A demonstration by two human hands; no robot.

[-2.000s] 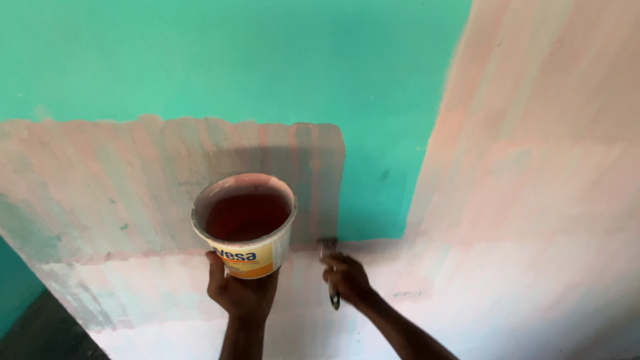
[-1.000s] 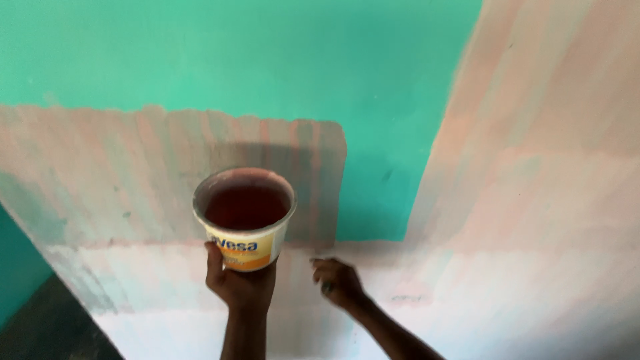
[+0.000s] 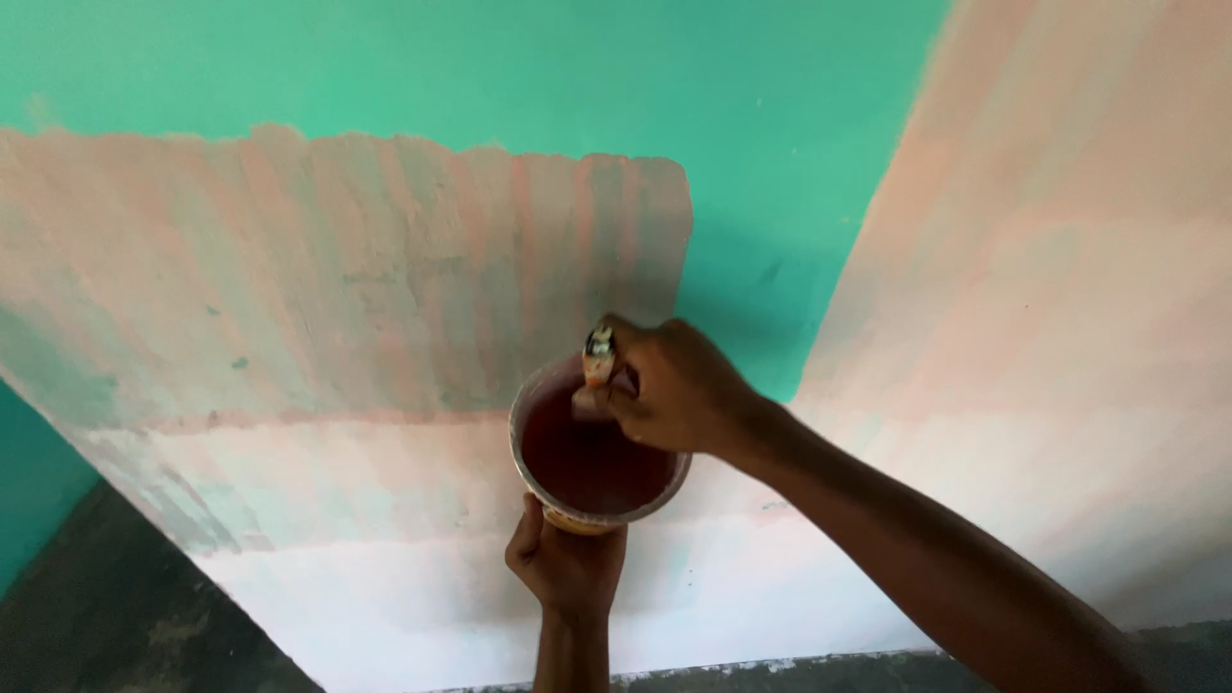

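Note:
My left hand [image 3: 570, 568] holds up a round plastic paint bucket [image 3: 520, 452] from below, near the middle of the view. Dark red paint [image 3: 597, 472] lies inside it. Over the bucket's opening, my right hand [image 3: 674, 385] grips a paintbrush [image 3: 599, 351] by its handle; the brush end points down into the bucket and its bristles are mostly hidden. Behind both hands stands a wall with green paint [image 3: 539, 77] above and streaky pinkish coating [image 3: 318, 260] across its middle and right side.
Paler pink and white coating [image 3: 404, 616] covers the lower wall. A dark floor [image 3: 125, 597] shows at the lower left, with a thin strip of it along the wall's bottom edge. Another green wall surface [image 3: 34, 481] meets this one at the far left.
My right hand has moved from the wall beside the bucket to over its opening, with the brush now in the bucket. The bucket is tilted more, so its side label is mostly out of sight.

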